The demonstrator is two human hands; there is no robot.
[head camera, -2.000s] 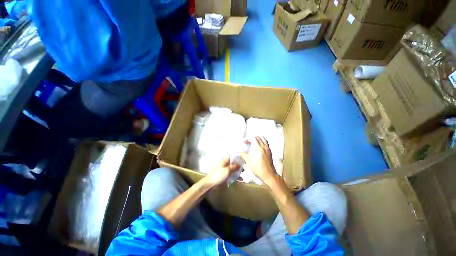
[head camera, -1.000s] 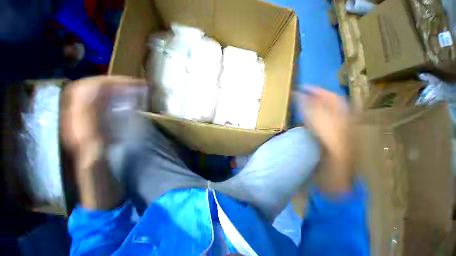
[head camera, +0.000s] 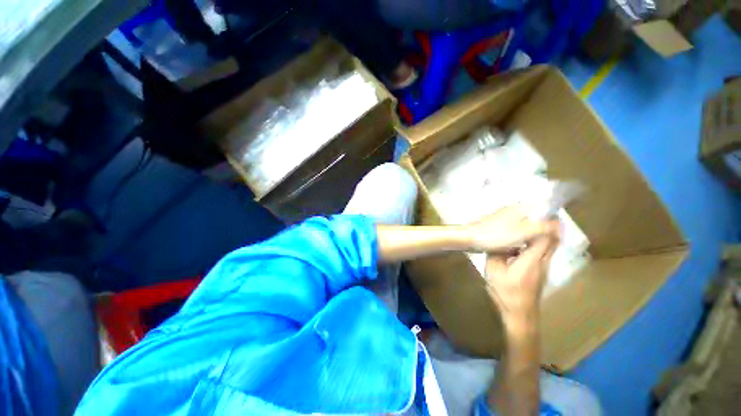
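Observation:
The packing carton (head camera: 626,195) is open and tilted in the view, in front of my knees. White bagged goods (head camera: 487,175) lie inside it. My left hand (head camera: 500,229) reaches in from the left over these goods. My right hand (head camera: 517,280) comes up from below, and its curled fingers meet the left fingertips. A small clear poly bag (head camera: 562,195), blurred, sticks up from where the fingers meet. The fingers partly hide it and the goods below.
The side carton (head camera: 325,166), filled with clear-white bags (head camera: 313,126), stands left of the packing carton. A green-topped bench edge (head camera: 49,41) is at the upper left. Blue and red stools (head camera: 431,73) stand behind the cartons. Another person's blue sleeve (head camera: 20,349) shows at the lower left.
The view has swung left. My hands, spread apart and blurred one second ago, are now together over the packing carton with a bag between the fingers.

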